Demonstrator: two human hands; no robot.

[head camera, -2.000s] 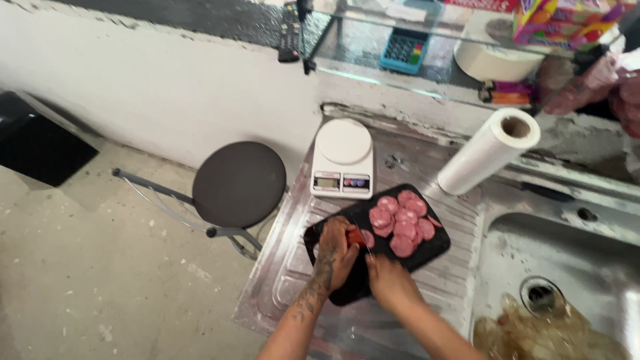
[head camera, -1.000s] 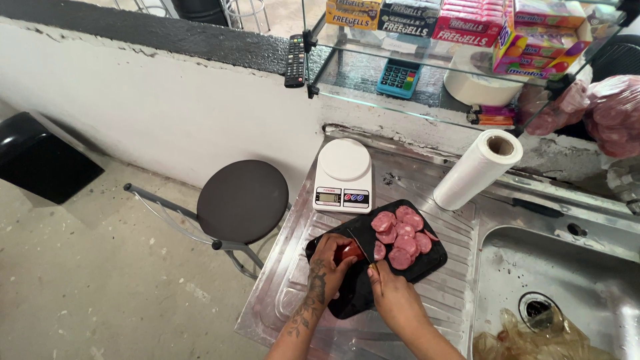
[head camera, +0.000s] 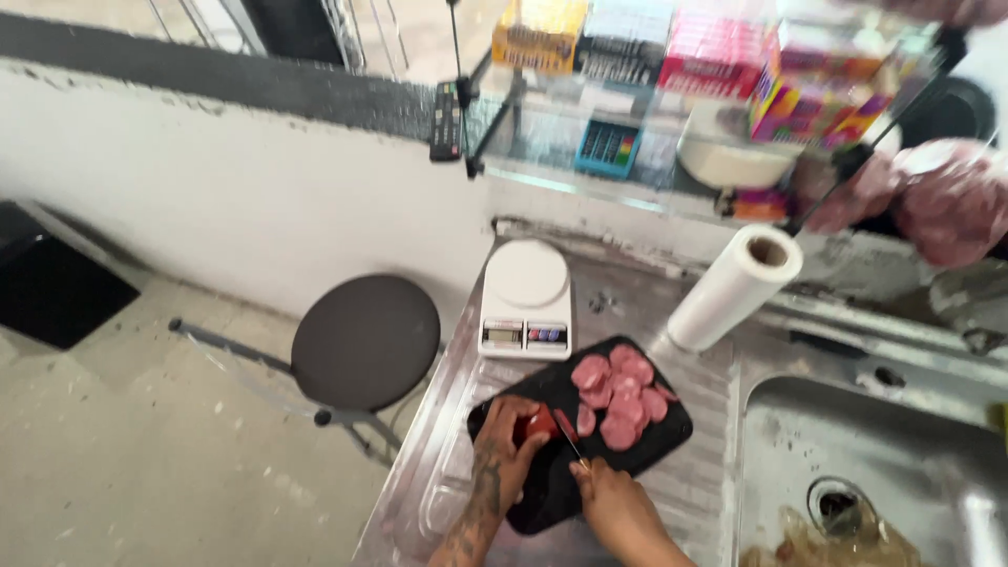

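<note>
My left hand (head camera: 504,441) grips the unsliced piece of a red-cased sausage (head camera: 540,424) on a black cutting board (head camera: 543,488). In my right hand (head camera: 618,496) is a knife (head camera: 573,441), its blade beside the cut end of the sausage, where a thin slice leans away. Several round pink slices (head camera: 626,402) lie in an overlapping pile on the right part of the board. A white digital kitchen scale (head camera: 526,299) stands just behind the board, with nothing on its round platform. My fingers cover part of the sausage and the knife's handle.
The board rests on a steel drainboard (head camera: 457,480). Right of it are a roll of clear plastic (head camera: 736,287) and a sink basin (head camera: 787,441) holding a crumpled plastic bag (head camera: 850,543). A round dark stool (head camera: 366,342) stands left. Behind is a glass shelf with candy boxes (head camera: 823,94).
The knife blade has moved away from the sausage's cut end, and a thin slice now stands apart there. Both hands stay over the board.
</note>
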